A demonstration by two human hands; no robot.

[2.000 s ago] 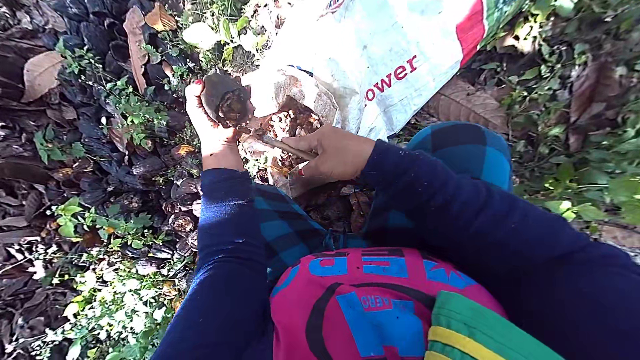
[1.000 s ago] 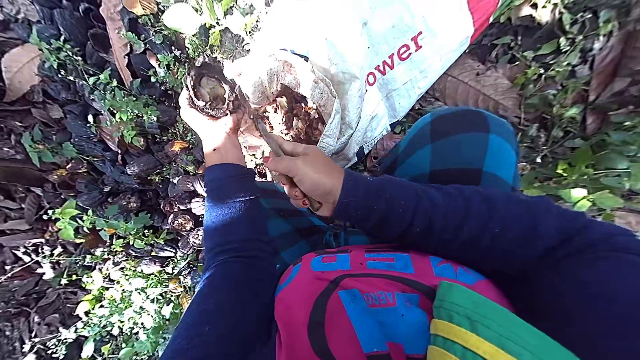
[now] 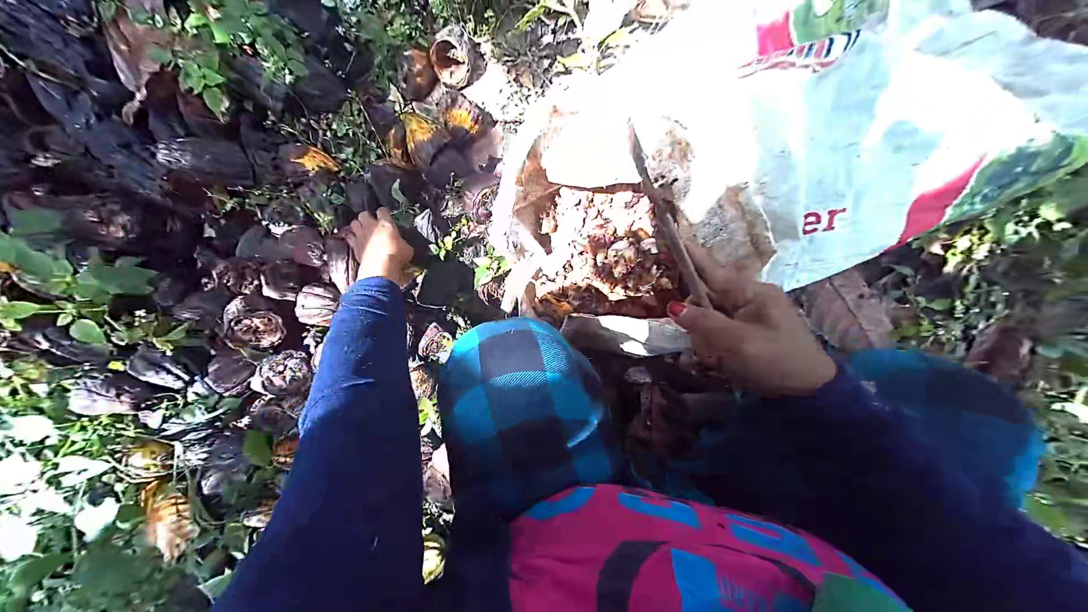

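Note:
My right hand (image 3: 752,331) is closed around the handle of a long, narrow knife-like tool (image 3: 671,234), whose far end points up over an open woven plastic sack (image 3: 858,161). In the sack's mouth lies a heap of wet, pale-brown pulpy pieces (image 3: 608,246), which look like cacao beans. Out to the left, my left hand (image 3: 381,246) reaches down among dark, dried pods (image 3: 316,303), its fingers touching one or more of them. Whether the fingers grip a pod cannot be made out.
Dark opened pods (image 3: 253,323) and dry husks cover the ground to the left. Green weeds (image 3: 119,276) grow among them. A large dry leaf (image 3: 848,310) lies below the sack at the right. My knees in checked cloth (image 3: 527,391) are close to the sack's mouth.
My left hand, which held a dark opened pod beside the sack, has moved left and down to the pods on the ground, without that pod. The tool remains in my right hand. The view has shifted left.

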